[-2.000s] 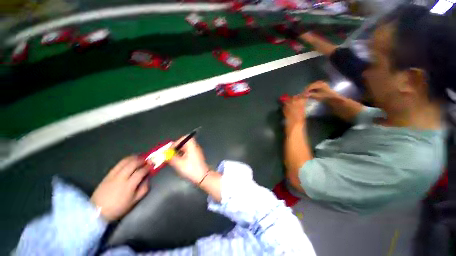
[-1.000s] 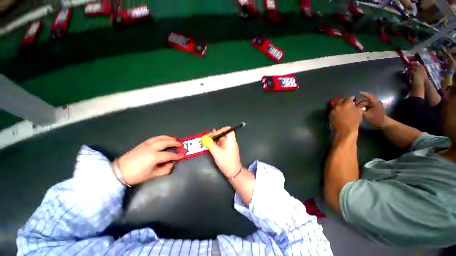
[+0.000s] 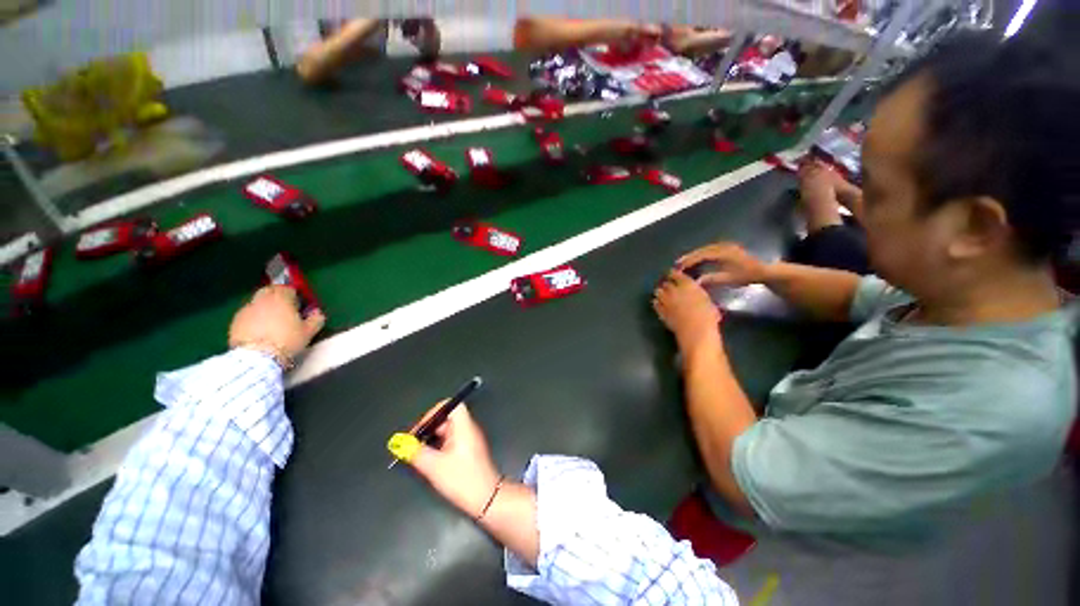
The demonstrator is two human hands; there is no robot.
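My left hand point(image 3: 270, 322) is stretched out over the white rail onto the green belt. Its fingers are on a red unit point(image 3: 288, 276) with a pale panel, which lies at the belt's near side; the fingers cover its near end. My right hand point(image 3: 448, 447) is above the dark bench and holds a pen-like tool point(image 3: 454, 404), slim and black, with a yellow section at the fingertips and a thin tip pointing down left. Another red unit point(image 3: 548, 284) with a white printed label lies on the bench against the rail.
The green belt point(image 3: 379, 266) carries several red units. A neighbour in a grey-green shirt point(image 3: 912, 403) sits at the right, hands on the bench point(image 3: 545, 391). A yellow bundle point(image 3: 95, 104) lies across the line at the far left. Other people's arms and printed sheets show at the back.
My left hand has moved from the bench to the belt, with a red unit now at its fingers there. No unit is under my right hand's tool now. The view has shifted.
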